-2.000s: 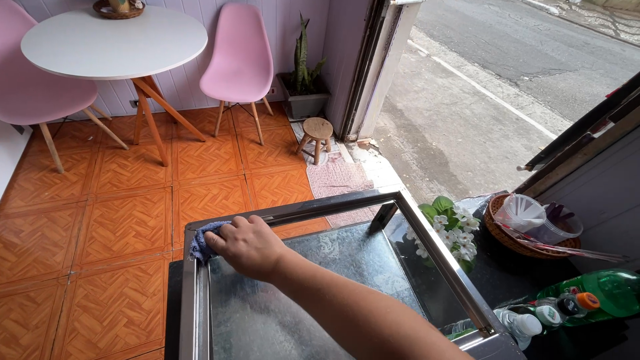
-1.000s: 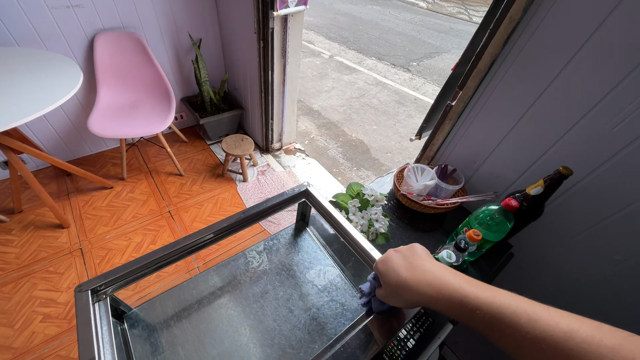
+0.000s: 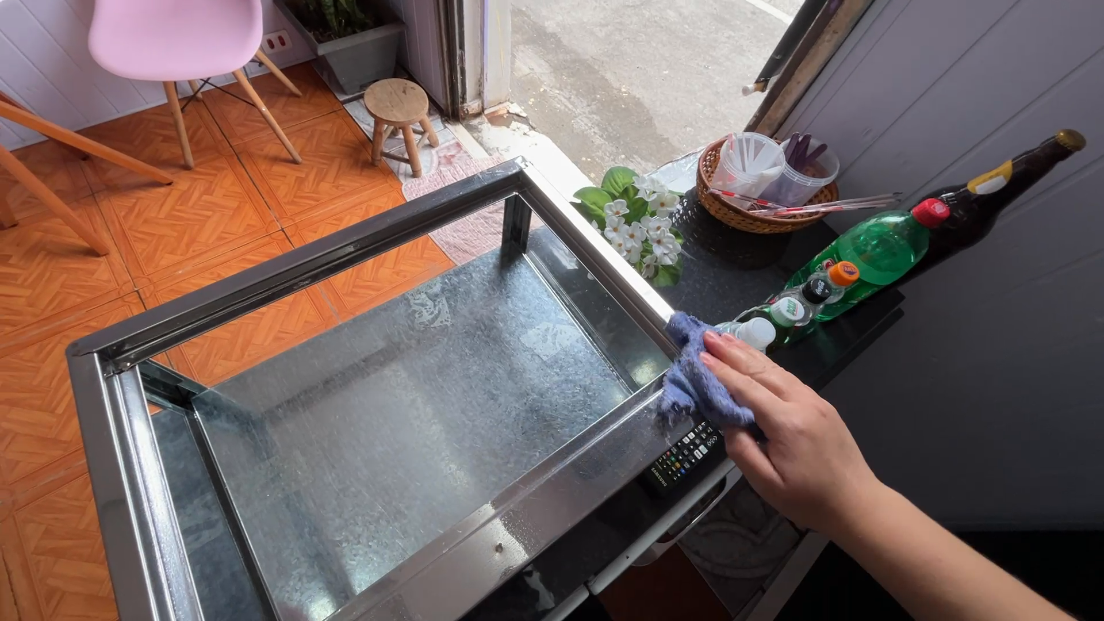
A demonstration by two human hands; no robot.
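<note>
My right hand (image 3: 789, 427) presses a blue cloth (image 3: 703, 375) against the near right corner of a metal-framed display case (image 3: 552, 509). The fingers lie over the cloth, and the thumb is beside it. The top of the frame surrounds an opening or clear pane; which one I cannot tell. Below it lies a smudged, greyish metal or glass surface (image 3: 414, 397). A black remote control (image 3: 686, 457) lies just under the cloth, partly hidden. My left hand is not in view.
White flowers (image 3: 638, 228) stand beside the frame's right side. Behind are a wicker basket (image 3: 763, 220) with plastic cups, a green bottle (image 3: 871, 250), a dark glass bottle (image 3: 992, 194) and several small bottles. A wooden stool (image 3: 397, 103) and pink chair (image 3: 177, 39) stand on the floor.
The right hand with the cloth has moved from the frame's far left corner to its right side, then to the near right corner. The view has swung right.
</note>
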